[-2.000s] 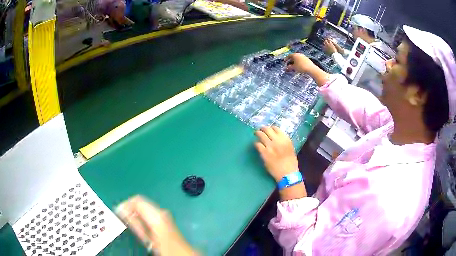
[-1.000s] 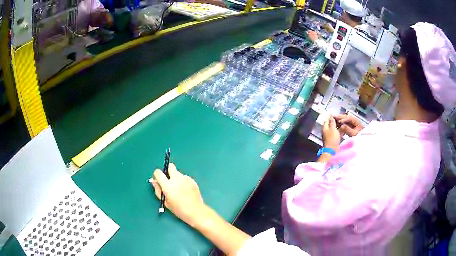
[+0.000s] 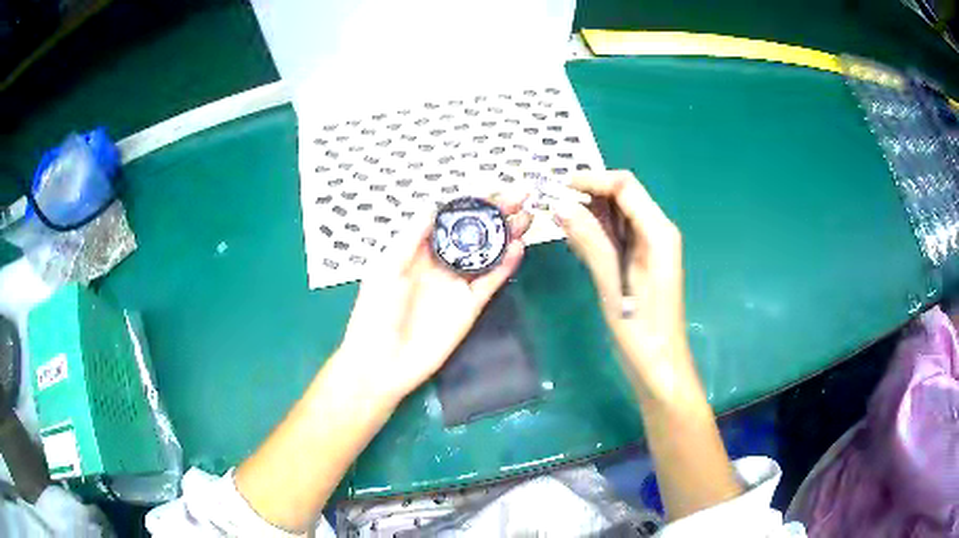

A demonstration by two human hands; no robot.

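Observation:
My left hand [image 3: 415, 305] holds a round black housing [image 3: 470, 235] at its fingertips, ringed face up, over the near edge of the white backing sheet [image 3: 322, 252]. Rows of small dark adhesive pieces cover the sheet. My right hand [image 3: 647, 278] is just right of the housing. Its thumb and forefinger pinch a short white stick [image 3: 565, 193] pointing toward the housing. Dark tweezers [image 3: 626, 252] lie along the same hand, pale end toward the wrist. Blur hides whether the stick touches the housing.
A dark work mat [image 3: 489, 368] lies below my hands. A green carton [image 3: 100, 389] and a blue item with a clear bag [image 3: 74, 184] are at left. Clear blister trays [image 3: 925, 173] are at far right. A pink sleeve [image 3: 894, 441] shows at lower right.
The view has swung left and down to the sheet. My left hand has come into view with a housing. My right hand, with the tweezers, is now beside it. The co-worker is mostly out of view.

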